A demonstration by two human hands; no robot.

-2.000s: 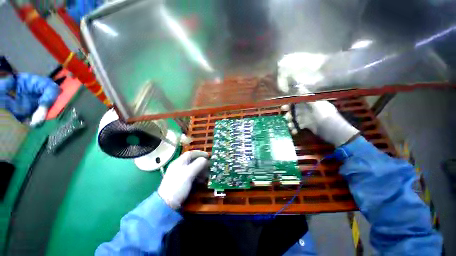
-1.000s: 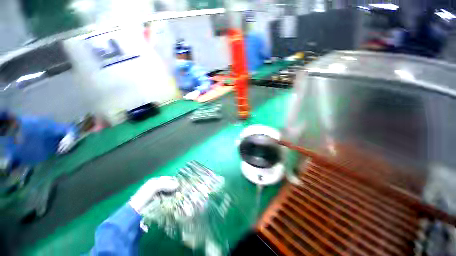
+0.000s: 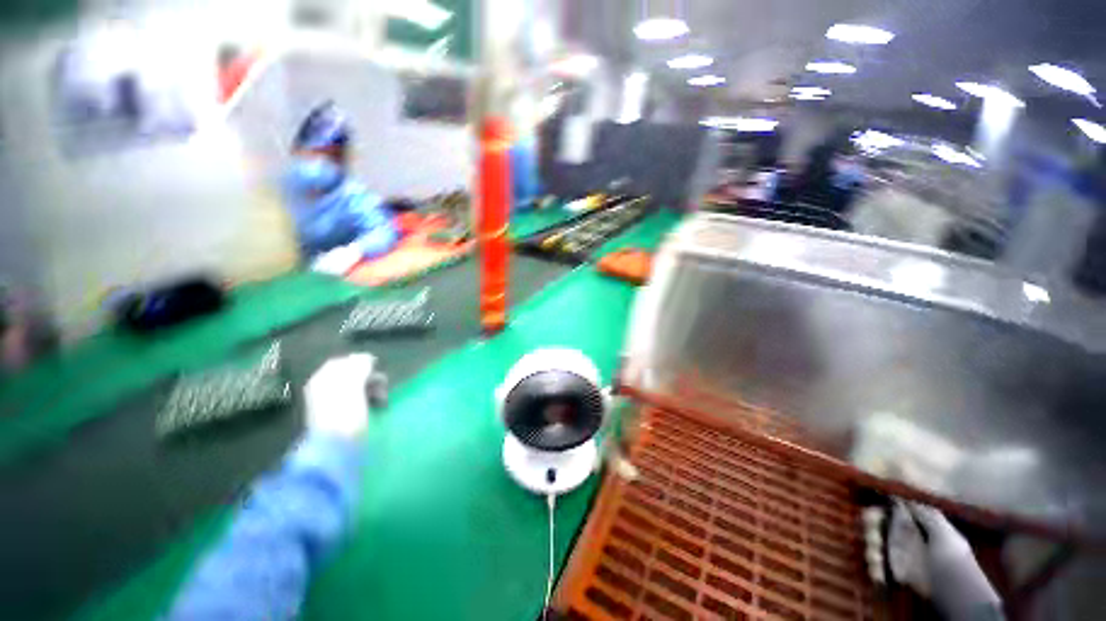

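Observation:
A circuit board (image 3: 224,394), blurred, lies on the dark conveyor belt to the left of my left hand. My left hand (image 3: 340,394), in a white glove, is stretched out over the near edge of the belt. It looks empty, its fingers loosely curled with a small gap at the thumb, and does not touch the board. My right hand (image 3: 931,556), in a white glove, is at the right side of the orange-brown slotted grate (image 3: 716,503), by the hood's lower edge. It is closed around a dark tool (image 3: 871,496), too blurred to name.
A white fan (image 3: 552,412) stands on the green mat (image 3: 425,510), left of the grate. The transparent hood (image 3: 788,328) slants over the grate. Another board (image 3: 388,313) is farther along the belt (image 3: 109,485). A red-wrapped post (image 3: 494,231) and a person in blue (image 3: 334,200) are beyond.
The board has gone from the grate, was carried left in my left hand, and is now out of that hand on the belt. The view has swung left, then partly back right.

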